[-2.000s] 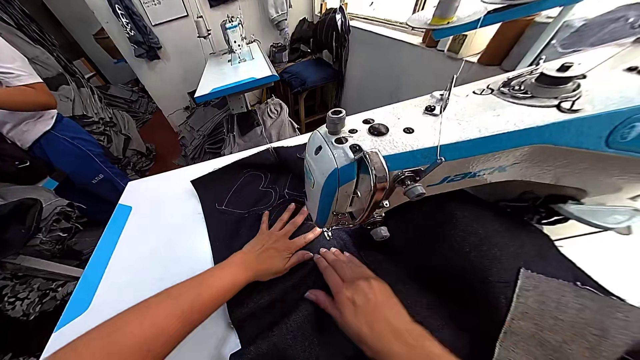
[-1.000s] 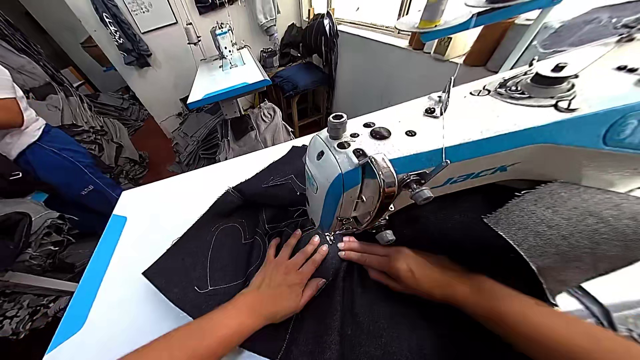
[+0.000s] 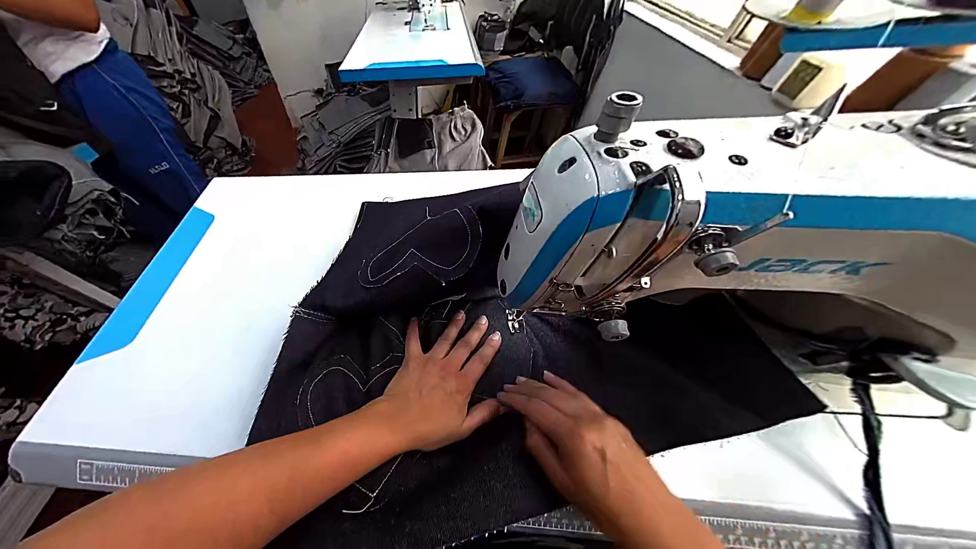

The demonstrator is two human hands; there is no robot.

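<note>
Dark denim fabric (image 3: 473, 473) with light stitched heart outlines lies across the white sewing table (image 3: 229, 282), under the head of a white and blue Jack sewing machine (image 3: 595, 213). My left hand (image 3: 435, 389) rests flat on the cloth, fingers spread, just left of and in front of the presser foot (image 3: 515, 320). Close beside it, my right hand (image 3: 568, 427) presses on the same fabric with its fingers nearly together, the fingertips near my left thumb. Neither hand grips anything that shows. The needle tip is too small to tell.
Behind stands a second sewing table (image 3: 412, 46), with piled grey garments (image 3: 457, 145) beneath it and a stool with a blue cushion (image 3: 530, 80). At the far left, a person in blue trousers (image 3: 130, 114) stands near heaped cloth. A dark cord (image 3: 873, 465) hangs at the right.
The fabric has been turned and shifted, and several stitched outlines now show at its left. My right hand has moved from beside the presser foot to in front of it. The view has shifted.
</note>
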